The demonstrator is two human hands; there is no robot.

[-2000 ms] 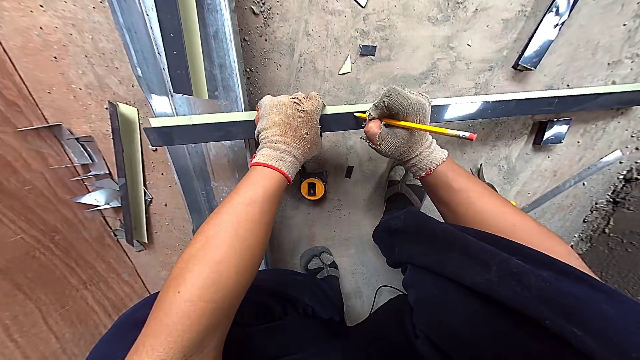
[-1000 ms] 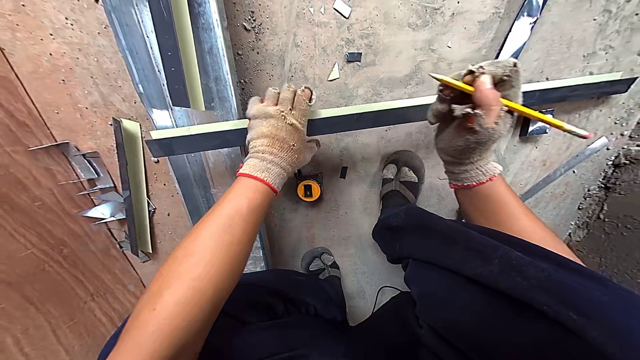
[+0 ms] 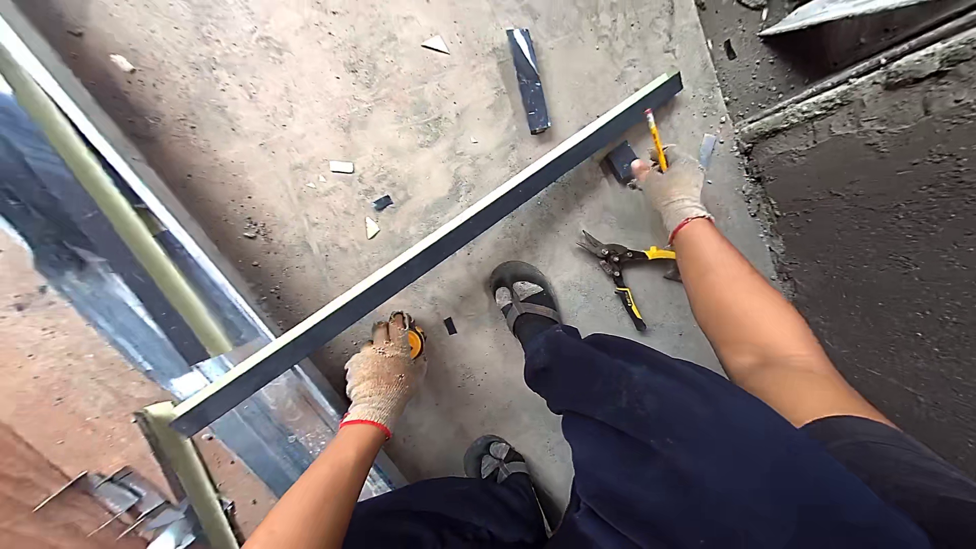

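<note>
A long dark strip with a pale green edge (image 3: pixel 457 235) lies diagonally over the concrete floor, its lower left end across sheet-metal profiles. Below it, my gloved left hand (image 3: pixel 385 374) has its fingers on a yellow and black tape measure (image 3: pixel 415 343), partly hidden by them. My gloved right hand (image 3: pixel 672 181) holds a yellow pencil (image 3: pixel 656 139), eraser end up, near the strip's upper right end. The thumb of that hand is beside a short dark block (image 3: pixel 621 162); contact is unclear. Yellow and black aviation snips (image 3: pixel 619 263) lie with handles spread below the right hand.
Metal profiles (image 3: pixel 252 423) and pale green-edged strips (image 3: pixel 122 206) lie at left, with metal offcuts (image 3: pixel 126 496) at lower left. A short dark piece (image 3: pixel 528 80) and small scraps rest beyond the long strip. Rough dark ground (image 3: pixel 869 198) borders the concrete at right.
My left hand has left the long strip and moved onto the tape measure. My right hand, still with the pencil, has moved right toward the strip's far end. The view has turned and shifted right.
</note>
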